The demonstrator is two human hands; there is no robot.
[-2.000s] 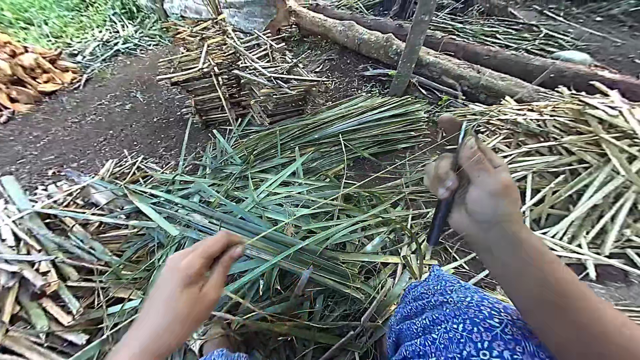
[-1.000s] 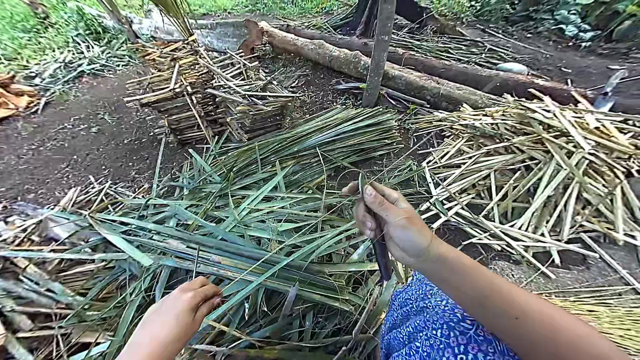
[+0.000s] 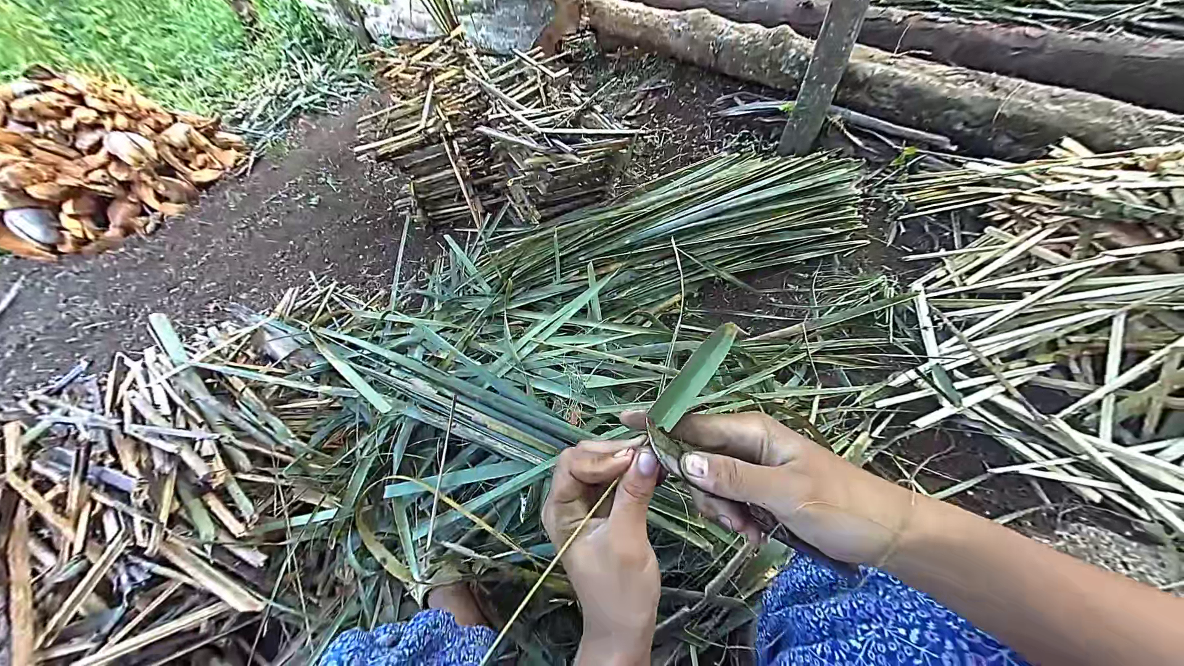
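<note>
My left hand [image 3: 606,536] pinches a thin leaf midrib [image 3: 550,569] between thumb and fingers; the strand runs down toward the lower edge. Touching it at the fingertips, my right hand [image 3: 786,481] grips a green palm leaf strip [image 3: 694,377], whose broad end points up. A dark object lies partly hidden under the right palm; the earlier views show a dark-handled tool there, but its blade cannot be made out now. Beneath both hands spreads a heap of loose green leaf strips [image 3: 481,370]. Behind it lies a bundle of long green leaves [image 3: 703,222].
Cut sticks are stacked [image 3: 499,139] at the back, near a wooden post [image 3: 823,79] and logs [image 3: 925,92]. Pale split strips [image 3: 1064,342] pile up on the right, broken sticks [image 3: 139,481] at lower left. Coconut husks [image 3: 102,157] lie upper left on bare soil.
My hands were apart and have come together at the fingertips. The left hand has moved right, toward the right hand. A green leaf strip now stands up from the right hand.
</note>
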